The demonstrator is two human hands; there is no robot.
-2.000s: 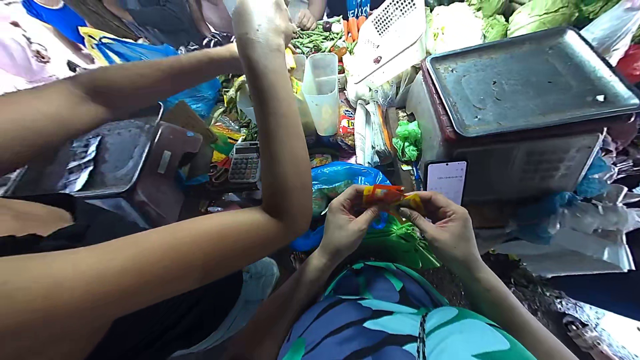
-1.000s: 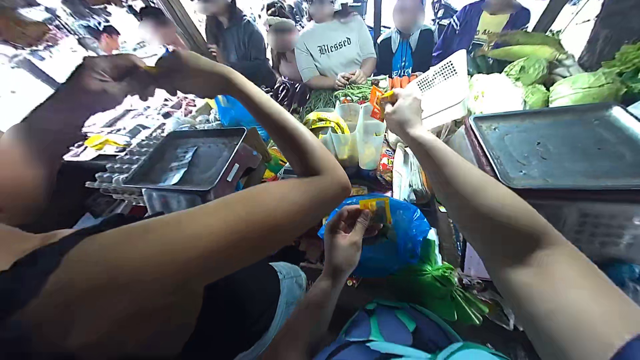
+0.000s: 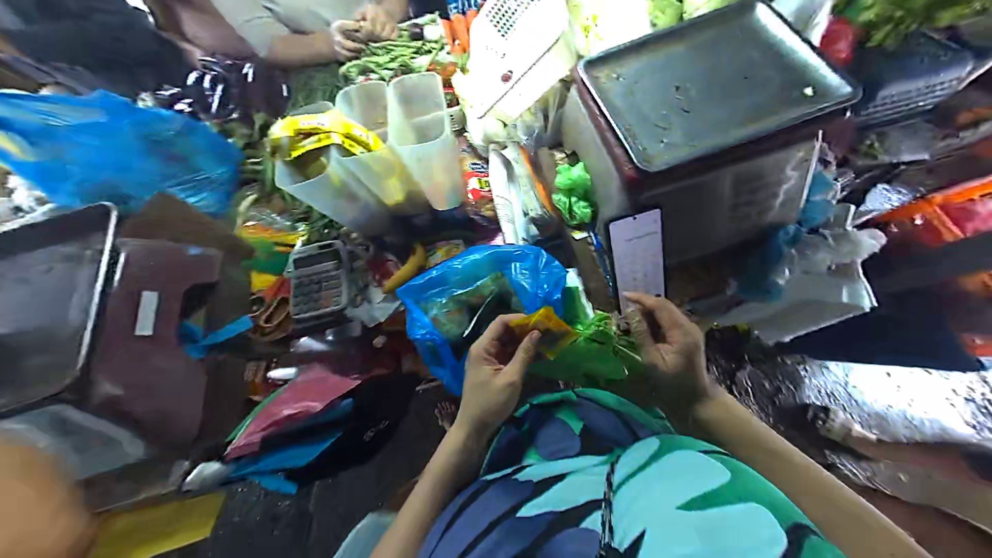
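My left hand (image 3: 496, 368) pinches a small yellow-orange packet (image 3: 549, 329) between thumb and fingers, above the edge of an open blue plastic bag (image 3: 484, 271) with greens inside. My right hand (image 3: 666, 345) touches the lower edge of an upright smartphone (image 3: 638, 252) with its fingertips; whether it grips the phone I cannot tell. Green leafy stalks (image 3: 608, 337) and a green plastic bag lie between my two hands. A calculator (image 3: 318, 280) is left of the blue bag.
A metal tray (image 3: 721, 81) tops a weighing scale at the right, another tray (image 3: 50, 302) stands left. Translucent plastic containers (image 3: 422, 139), one with yellow packets, are ahead beside a white perforated basket (image 3: 523, 54). A person's hands (image 3: 364, 31) rest by green beans. Someone's blurred skin shows at lower left.
My right hand has come back from reaching forward near the white basket to the phone. The neighbouring person's arms have left the middle of the view. The view has tilted down since one second ago.
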